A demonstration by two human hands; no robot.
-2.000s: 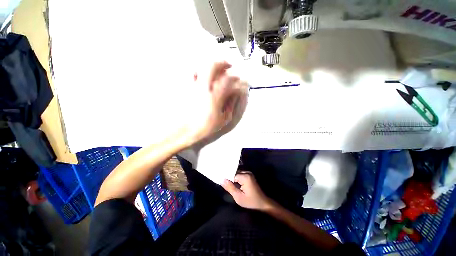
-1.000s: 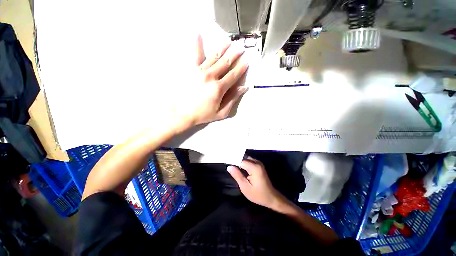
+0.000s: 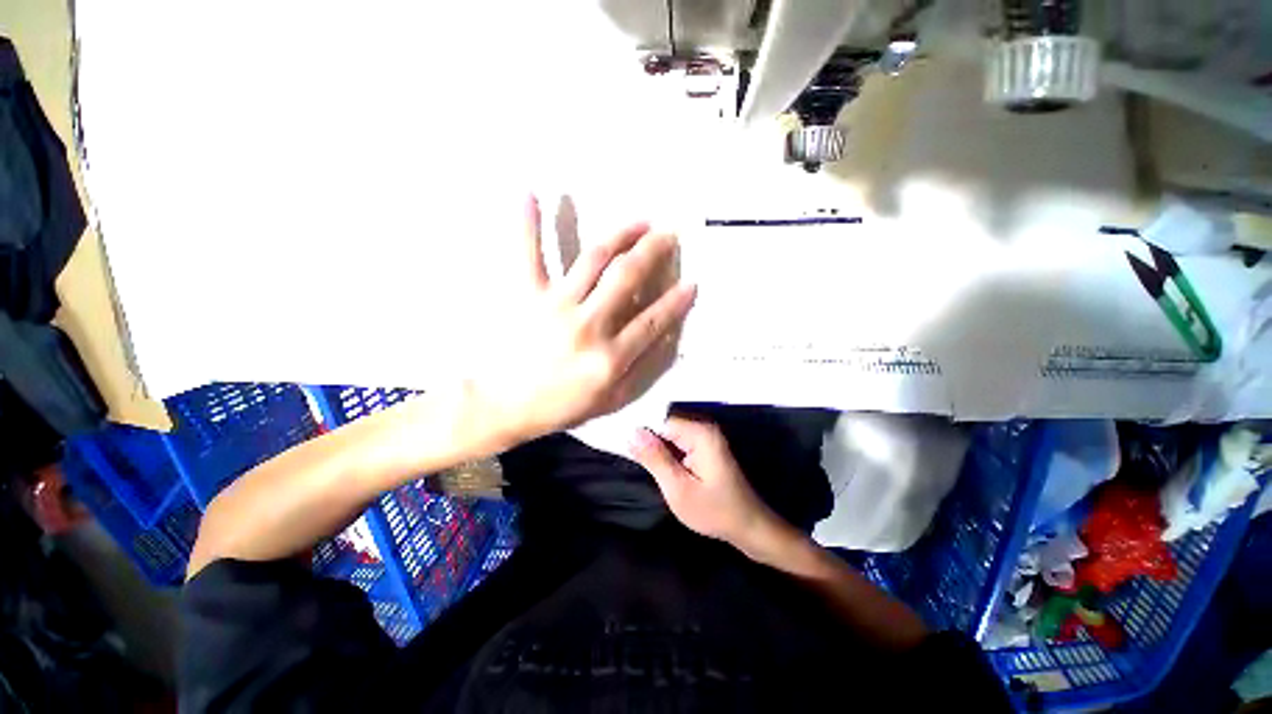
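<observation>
A white fabric piece (image 3: 621,430) hangs at the table's front edge; its outline on the white table (image 3: 349,209) is lost in glare. My left hand (image 3: 600,328) lies palm down on the table near the edge, its fingers spread and pointing away from me. Whether fabric lies under it is hard to see. My right hand (image 3: 698,477) is just below the edge, thumb and fingers pinching the fabric piece's lower end. The sewing machine's presser foot area (image 3: 693,70) is beyond my left hand, not touching it.
Green-handled snips (image 3: 1175,300) lie on the right of the table. A blue basket (image 3: 997,558) at the lower right holds red, white and green scraps. A whitish bundle (image 3: 893,481) hangs beside it. Blue baskets (image 3: 251,433) stand at the lower left. Dark cloth (image 3: 35,237) is at the far left.
My left hand has moved from beside the presser foot back towards the front edge. Less of the fabric piece shows below the edge. My right hand keeps its pinch and has shifted slightly.
</observation>
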